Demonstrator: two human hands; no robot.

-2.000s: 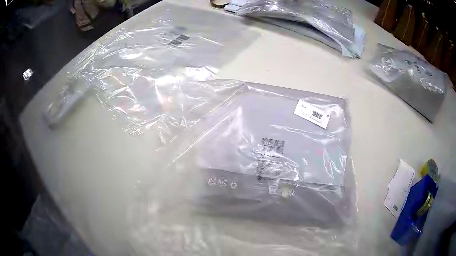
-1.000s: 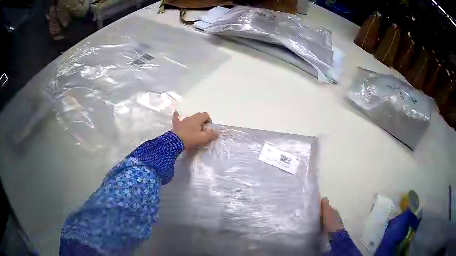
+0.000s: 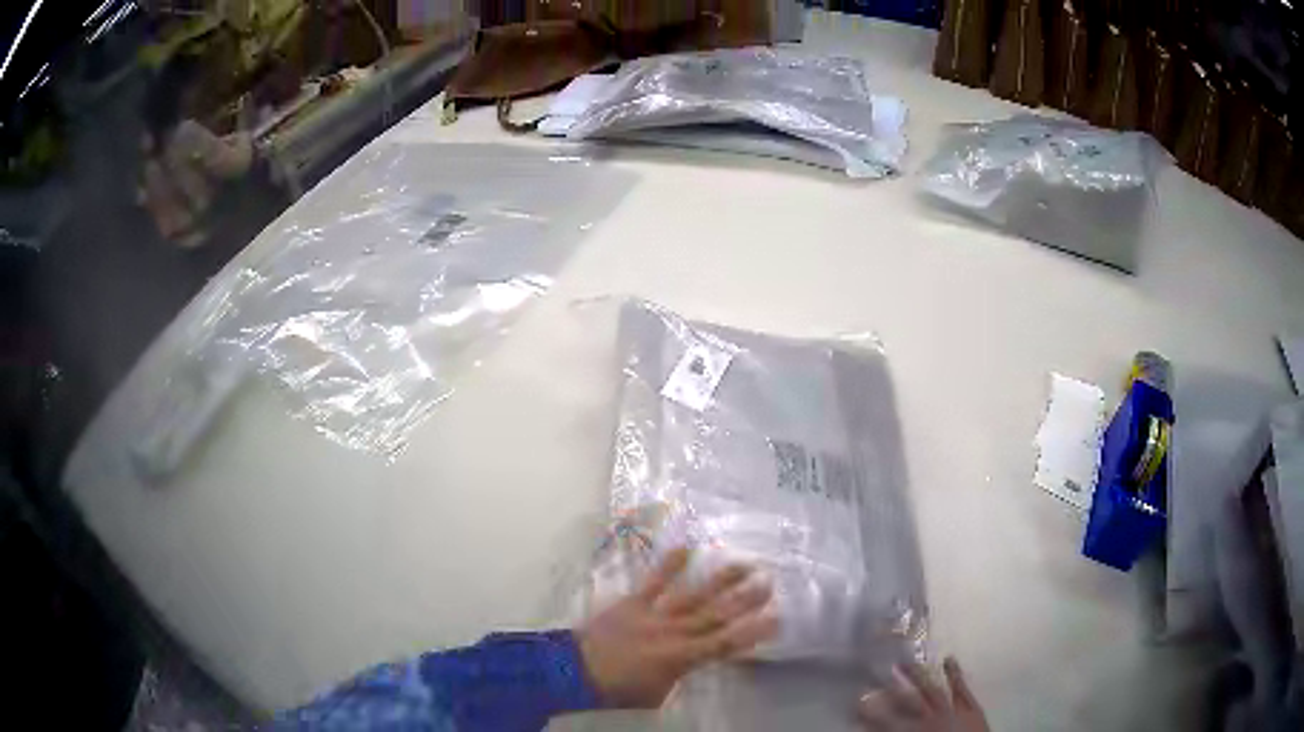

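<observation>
A grey wrapped bag in a clear, shiny plastic bag (image 3: 779, 443) lies in front of me, with a white barcode sticker (image 3: 699, 376) near its top left corner and a dark printed block at its middle. My left hand (image 3: 672, 629) lies flat on the package's lower left part, fingers spread and slightly blurred. My right hand (image 3: 922, 701) is at the package's lower right corner, fingers apart, blurred and cut off by the bottom edge. The package's near end is blurred.
Flat plastic bags (image 3: 415, 286) lie at left. A blue tape dispenser (image 3: 1130, 479) and white label sheet (image 3: 1068, 436) are at right. Plastic-covered packages (image 3: 729, 107), another package (image 3: 1058, 179), and brown bags (image 3: 536, 60) stand or lie at the far side. A person's hand (image 3: 193, 179) shows at upper left.
The package has turned, so its sticker is now at the top left. My left hand has moved from its far left corner to its near left part. The view has shifted.
</observation>
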